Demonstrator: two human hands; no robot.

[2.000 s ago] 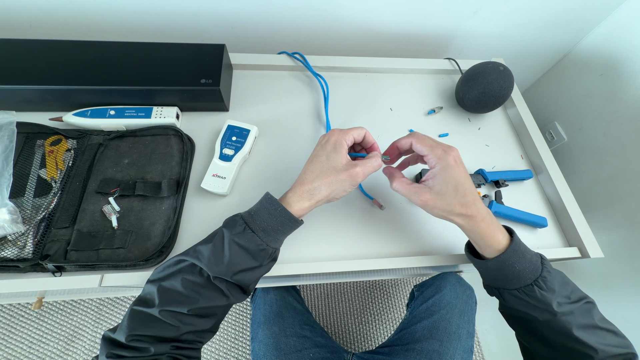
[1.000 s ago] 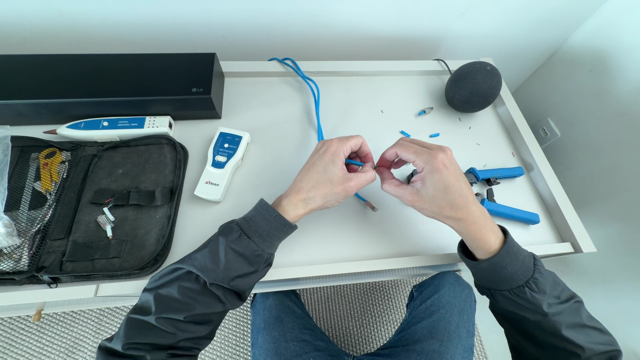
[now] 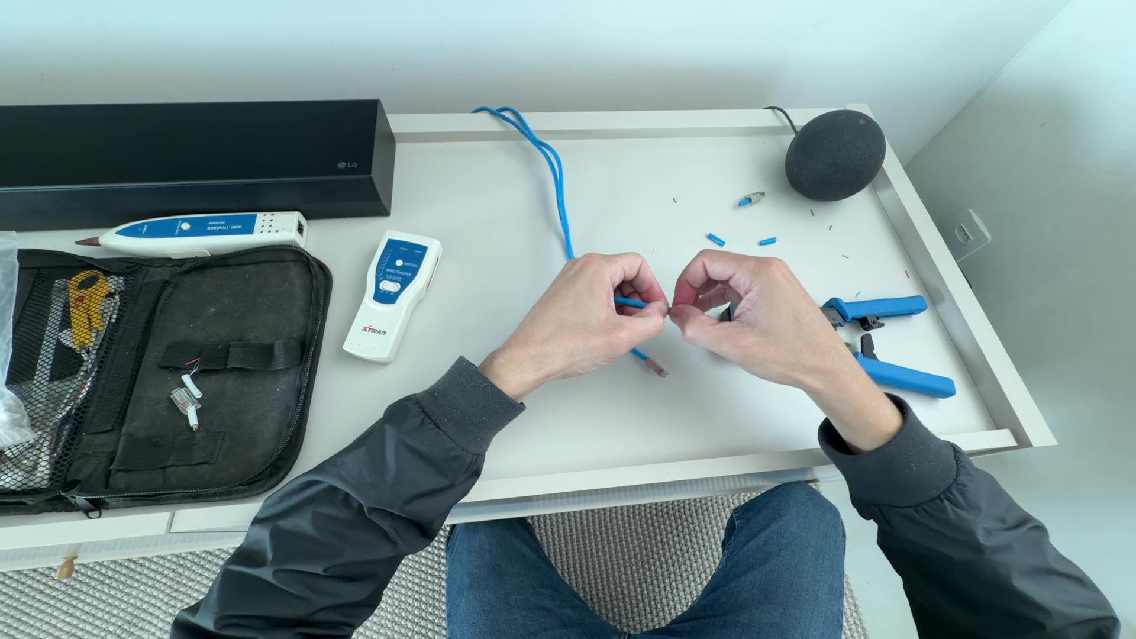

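My left hand pinches a blue network cable, its end held between thumb and forefinger. The fingertips of my right hand meet that end from the right; the tiny wires between them are mostly hidden. Below my left fingers another end of blue cable, with a plug, lies on the white surface. A blue-handled crimping tool lies just right of my right hand, its jaws partly covered. Behind the hands are short blue jacket pieces and a loose plug with a blue stub.
Left of my hands lies a white and blue wire tracker unit. Farther left are an open black zip case, a pointed tracker probe and a black soundbar. A dark round speaker stands at the back right corner, near the raised rim.
My right fingertips have closed in on the cable end beside my left fingers, where a small gap showed two seconds ago. The tools have stayed in place.
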